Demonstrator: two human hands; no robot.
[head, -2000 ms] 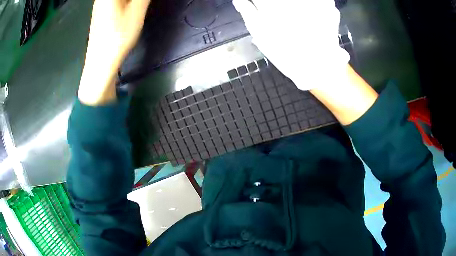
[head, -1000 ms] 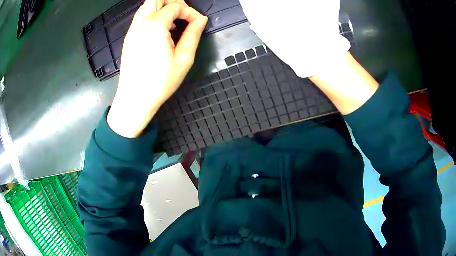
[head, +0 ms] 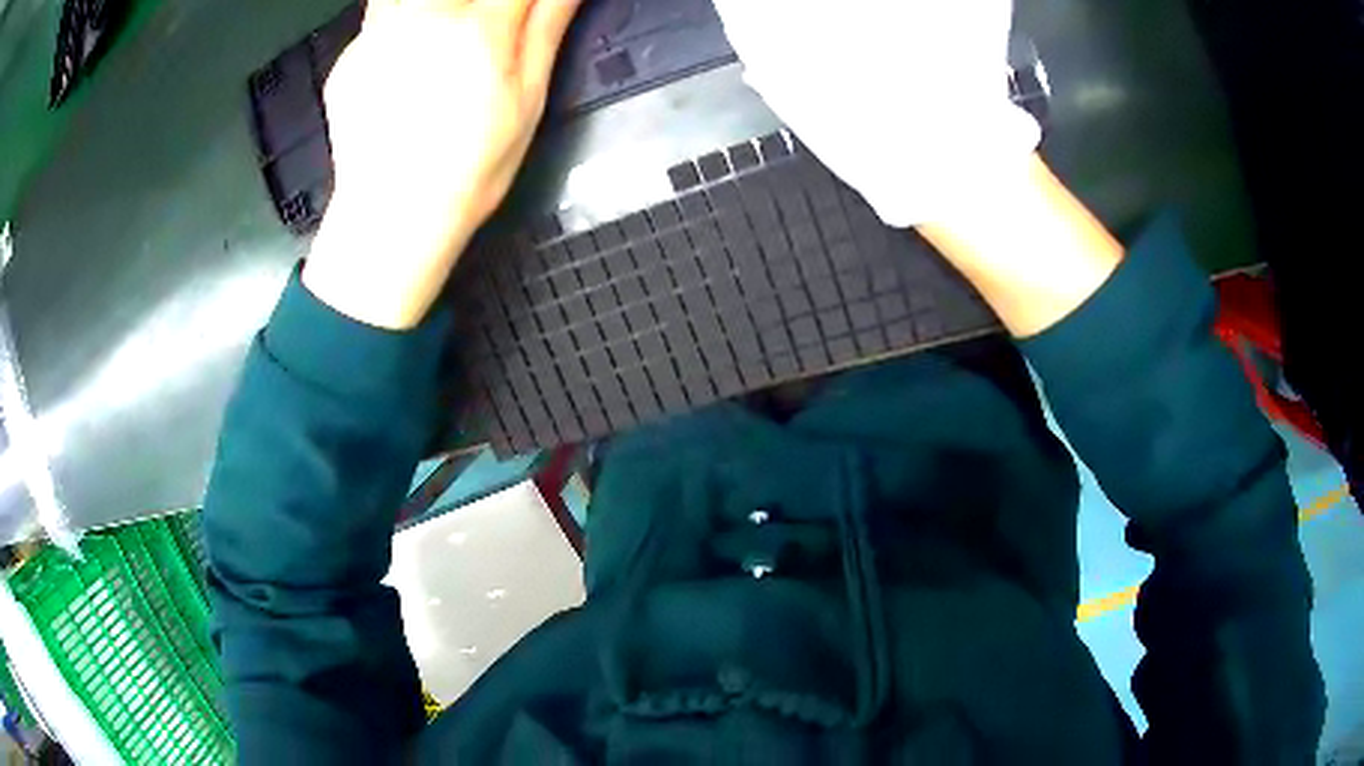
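Note:
A black plastic panel (head: 652, 45) lies across the top of the view, beyond a dark pad sheet (head: 658, 307) at the bench's near edge. A small dark square pad (head: 615, 68) shows on the panel between my hands. A shiny bare liner strip (head: 598, 177) shows along the sheet's far side. My left hand (head: 441, 135), bare, is over the panel's left part; its fingertips run out of the top edge. My right hand (head: 898, 105), in a white glove, covers the panel's right part, its fingers also cut off or hidden. I cannot tell what either hand holds.
The green bench (head: 135, 285) spreads left, with a black part (head: 83, 45) at the far left. A green crate (head: 127, 644) is below left. A pale flat board (head: 486, 584) is below the bench. A red stool (head: 1264, 352) is at the right, beside a large dark shape.
My left hand first came back towards the sheet, fingers pinched, then moved up and left over the panel. A dark square now shows on the panel. My right hand has barely moved.

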